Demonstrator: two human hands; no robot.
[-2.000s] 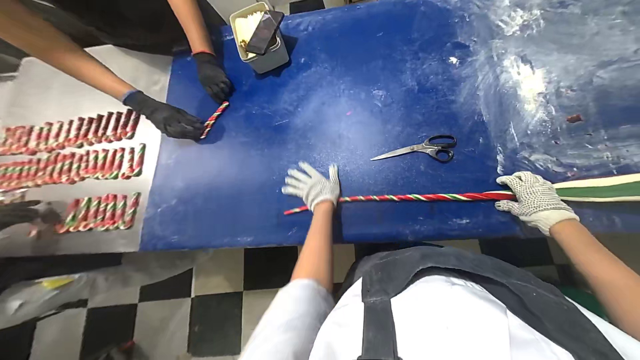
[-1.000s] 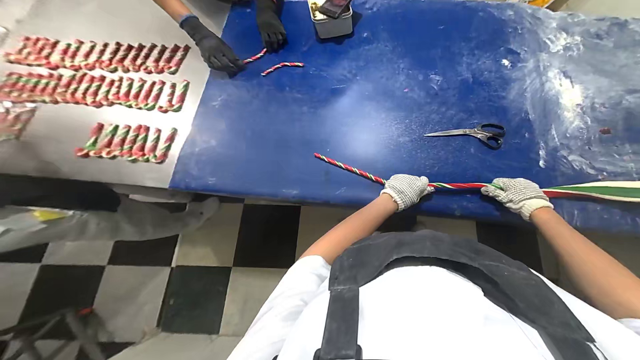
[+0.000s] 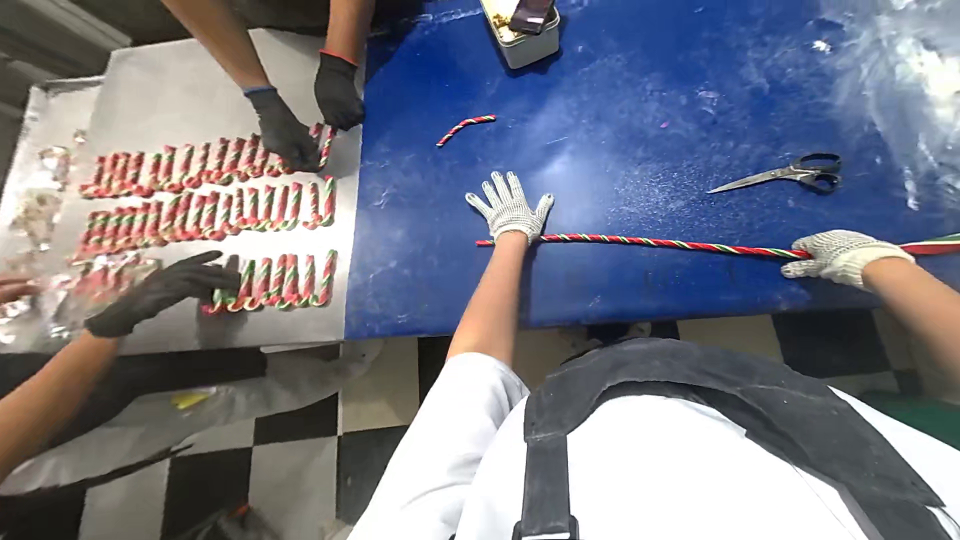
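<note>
A long twisted rope of red, green and white candy (image 3: 660,242) lies along the near side of the blue table. My left hand (image 3: 514,206), in a dotted white knit glove, is spread with fingers apart over the rope near its thin left end. Gloved alike, my right hand (image 3: 844,255) is closed around the rope farther right, where it meets a thicker striped part (image 3: 934,245). Scissors with black handles (image 3: 784,174) rest on the table beyond the rope. A short twisted candy piece (image 3: 466,129) lies beyond my left hand.
Rows of candy canes (image 3: 199,214) lie on a pale surface at the left. A co-worker's black-gloved hands (image 3: 289,135) touch the far row; another black-gloved hand (image 3: 169,289) is at the near row. A tin (image 3: 529,45) stands at the table's far side.
My left hand has gone from gripping the rope to lying spread over it. The co-worker's black-gloved hands have moved from the blue table to the rows of canes. Another black-gloved hand has come in at left.
</note>
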